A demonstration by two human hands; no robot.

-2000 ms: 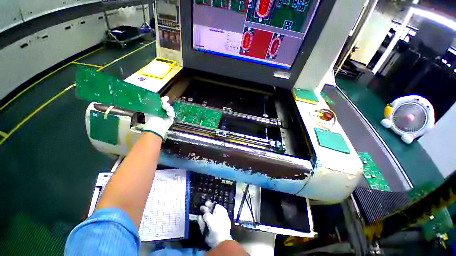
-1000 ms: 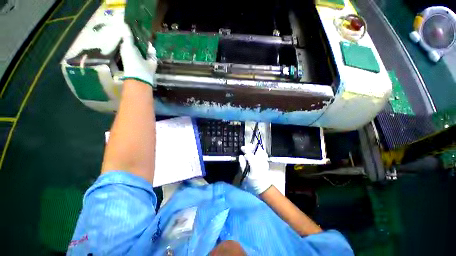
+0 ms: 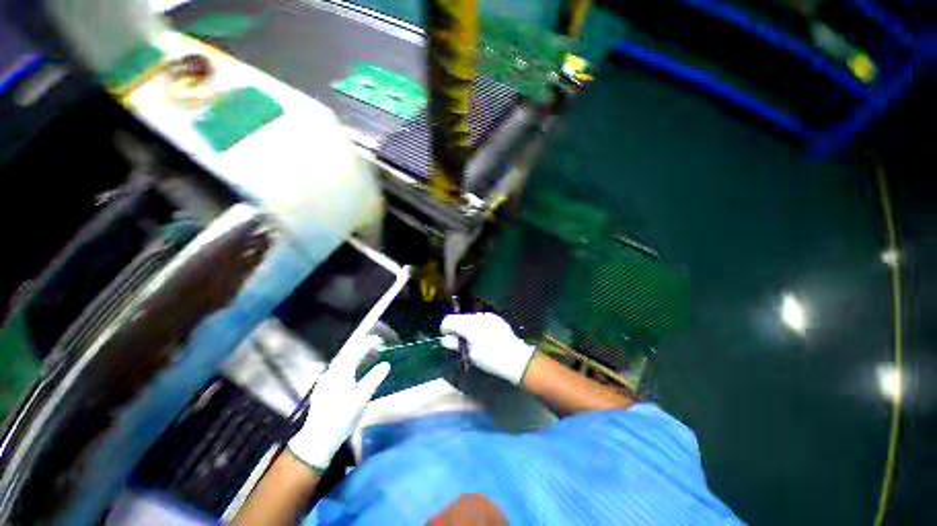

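Note:
A green circuit board (image 3: 411, 362) lies tilted between my two hands, above my lap; its details are blurred. My left hand (image 3: 334, 403), in a white glove, holds the board's left end between thumb and fingers. My right hand (image 3: 491, 346), also gloved, is closed at the board's right end, with thin dark tweezers (image 3: 461, 337) in its fingers. Whether its fingers also grip the board is unclear.
The worn white machine (image 3: 308, 144) stands at the left, with a green pad (image 3: 238, 117) on its corner. The keyboard (image 3: 216, 447) is below it. Ribbed green racks (image 3: 627, 293) stand right of my right hand, behind a yellow-black post (image 3: 449, 92).
The view has swung right. My left hand has brought the board from the machine's left side to my lap. My right hand has left the shelf with the tweezers and come to the board.

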